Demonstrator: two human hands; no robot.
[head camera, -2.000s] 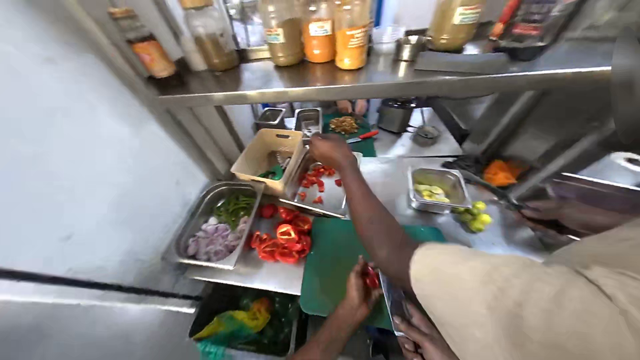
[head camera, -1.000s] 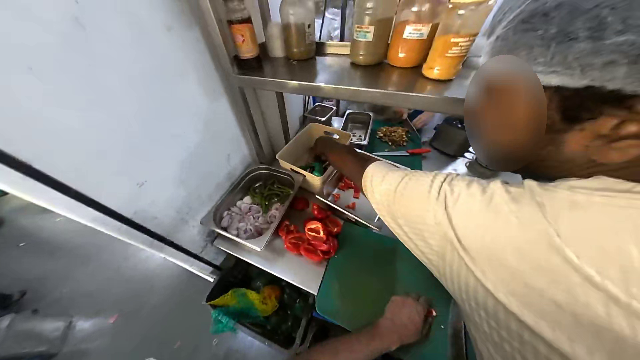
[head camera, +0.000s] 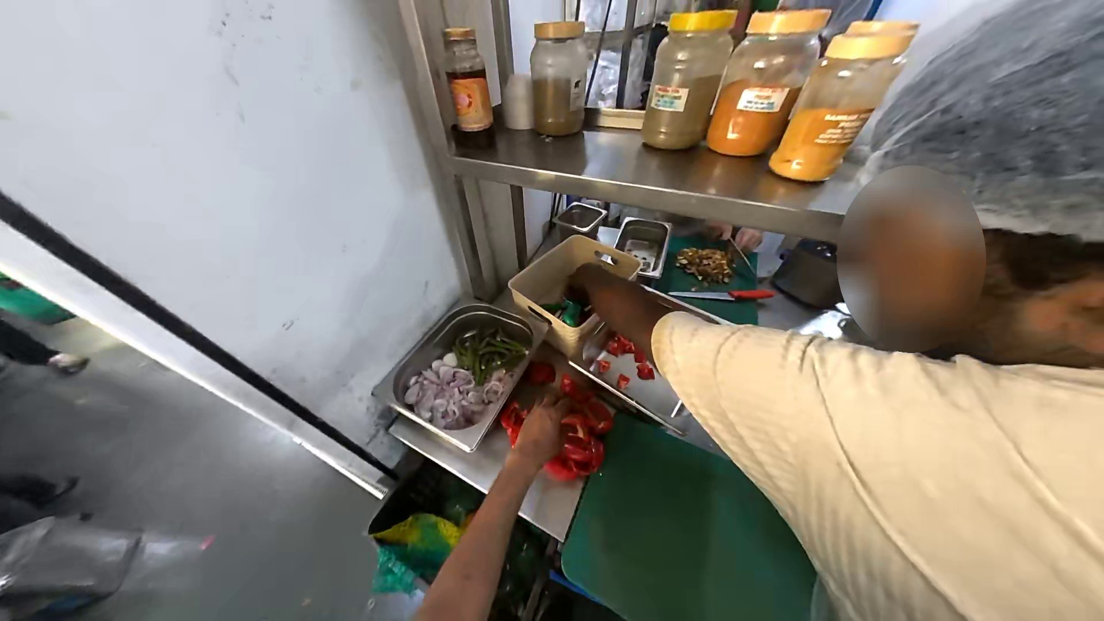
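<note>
My left hand (head camera: 542, 431) reaches down onto the pile of cut red bell peppers (head camera: 580, 448), its fingertips on the pieces; whether they grip one does not show. My right hand is out of view, behind or below the co-worker's sleeve. Just right of the peppers lies a green cutting board (head camera: 681, 526). To the left stands a steel pan (head camera: 470, 440) holding sliced onions (head camera: 453, 392) and green chillies (head camera: 489, 352). Small red pepper pieces (head camera: 644, 371) lie in a steel tray (head camera: 651, 398) beyond the board.
A co-worker's arm in a cream sleeve (head camera: 776, 405) crosses above the tray, its hand in a beige plastic basket (head camera: 556, 263). Behind are a red-handled knife (head camera: 729, 296) and another person's hands (head camera: 747, 239). A steel shelf (head camera: 638, 177) with jars hangs overhead; a dark crate (head camera: 397, 504) stands below.
My left hand has moved from the cutting board left to the red pepper pile. The co-worker's hand has gone from near the tray into the beige basket. My right hand has left view.
</note>
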